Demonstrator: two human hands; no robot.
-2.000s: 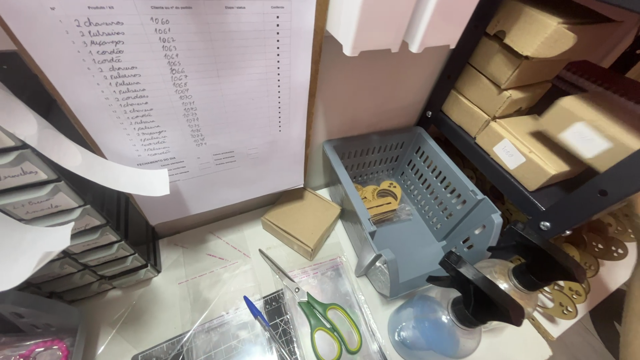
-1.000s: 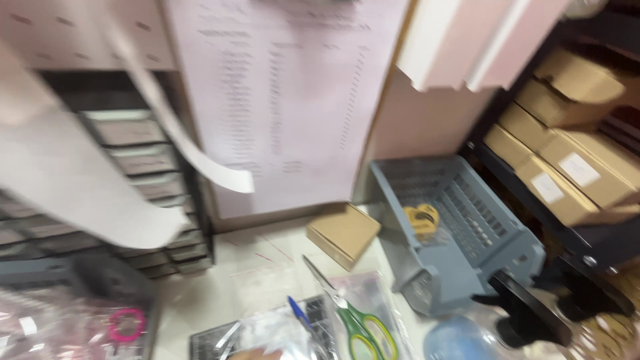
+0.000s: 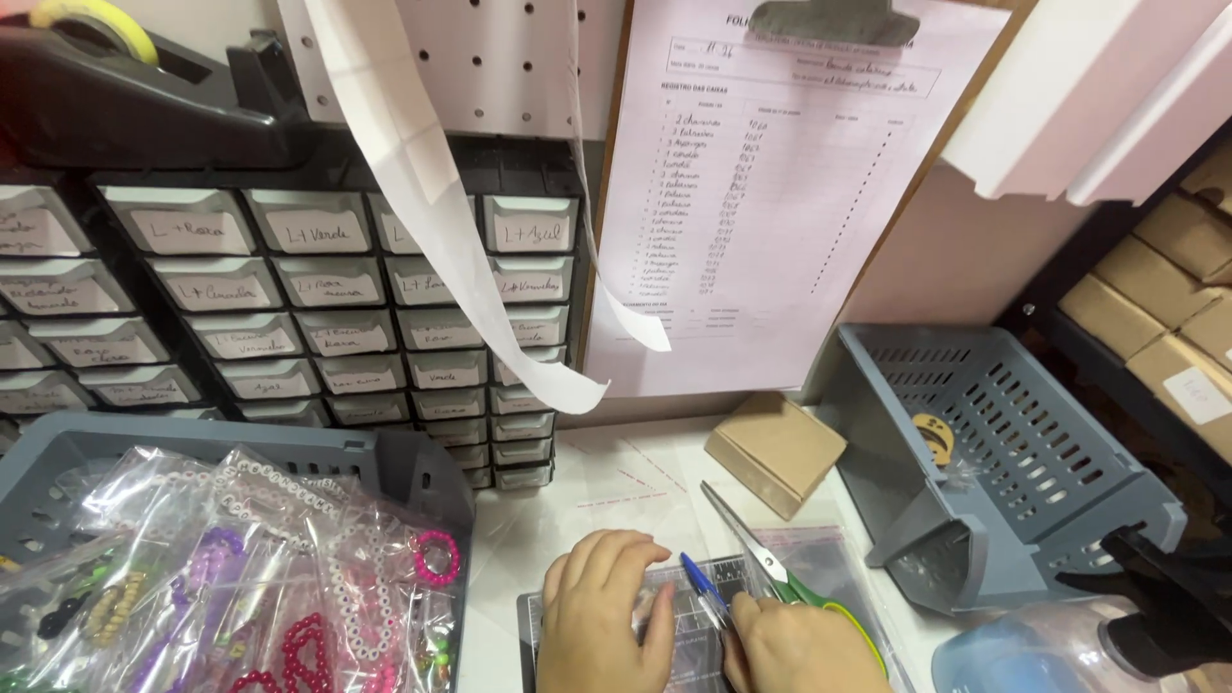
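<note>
My left hand (image 3: pixel 604 616) rests palm down on a clear plastic bag over the dark gridded cutting mat (image 3: pixel 531 626), fingers slightly curled. To its right, my right hand (image 3: pixel 794 645) is at the lower part of the blue pen (image 3: pixel 701 580), fingers curled; whether they grip the pen cannot be told. Scissors with green and yellow handles (image 3: pixel 760 549) lie beside the pen, their handles partly under my right hand. More clear plastic bags (image 3: pixel 818 553) lie beneath the scissors. Behind them sits a small closed cardboard box (image 3: pixel 775 452).
A grey basket (image 3: pixel 385 445) of bagged bead bracelets stands left, before labelled drawers (image 3: pixel 318 231). Paper strips (image 3: pixel 433 231) hang beside a clipboard sheet (image 3: pixel 760 192). On the right are a grey basket (image 3: pixel 1039 500), a spray bottle (image 3: pixel 1030 654) and shelved cardboard boxes (image 3: pixel 1145 279). A tape dispenser (image 3: pixel 144 106) stands upper left.
Both hands now show over the mat; two seconds ago neither was there, and one second ago only a bit of a hand showed at the bottom edge. The view has swung left.
</note>
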